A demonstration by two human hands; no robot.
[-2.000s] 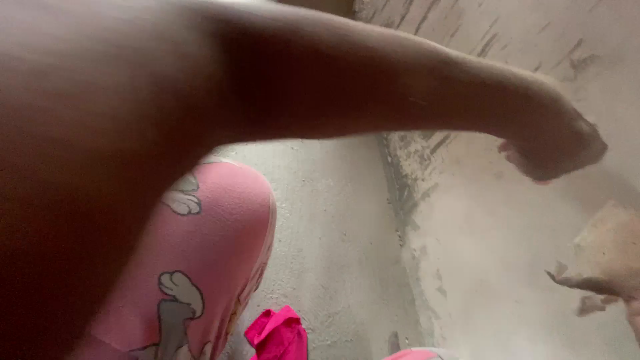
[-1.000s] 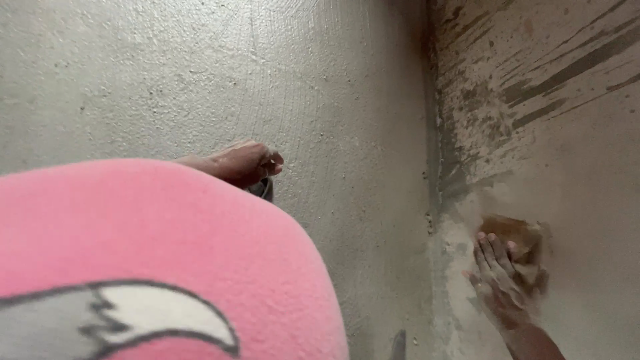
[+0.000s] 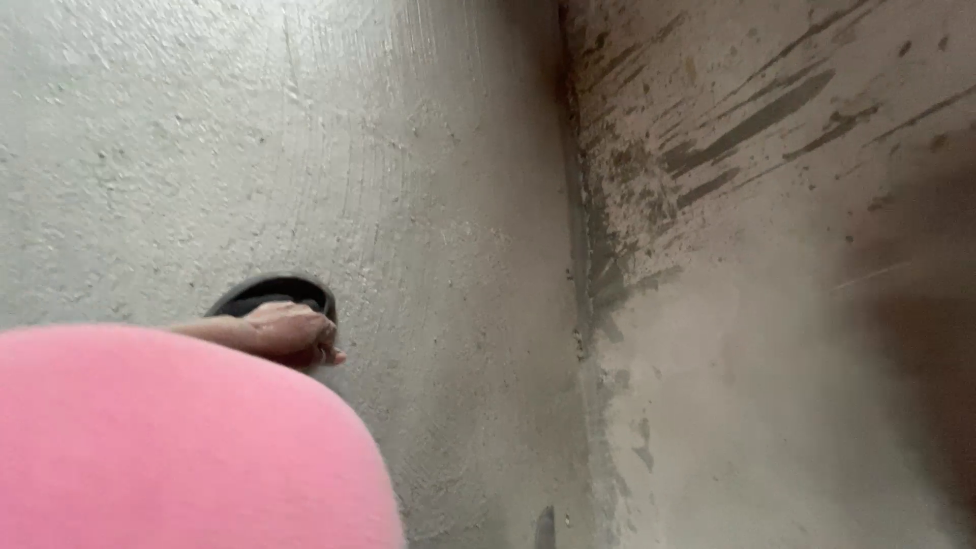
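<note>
My left hand (image 3: 293,332) is beyond the pink-clothed knee, with its fingers curled at the rim of a black, rounded container (image 3: 278,288). The knee hides the lower part of this container and most of my left forearm. A blurred brown shape, which looks like my right arm, crosses the right edge of the view; my right hand itself cannot be seen. Behind it is a pale wall (image 3: 762,396) with dark grey streaks and smears.
The pink-clothed knee (image 3: 191,442) fills the lower left. A rough, damp-looking grey floor (image 3: 427,229) meets the streaked wall along a dark corner line. A small dark pointed thing (image 3: 545,528) shows at the bottom edge.
My right hand, one second ago flat on a brown piece against the wall, has left the view. More of the black container shows beside my left hand.
</note>
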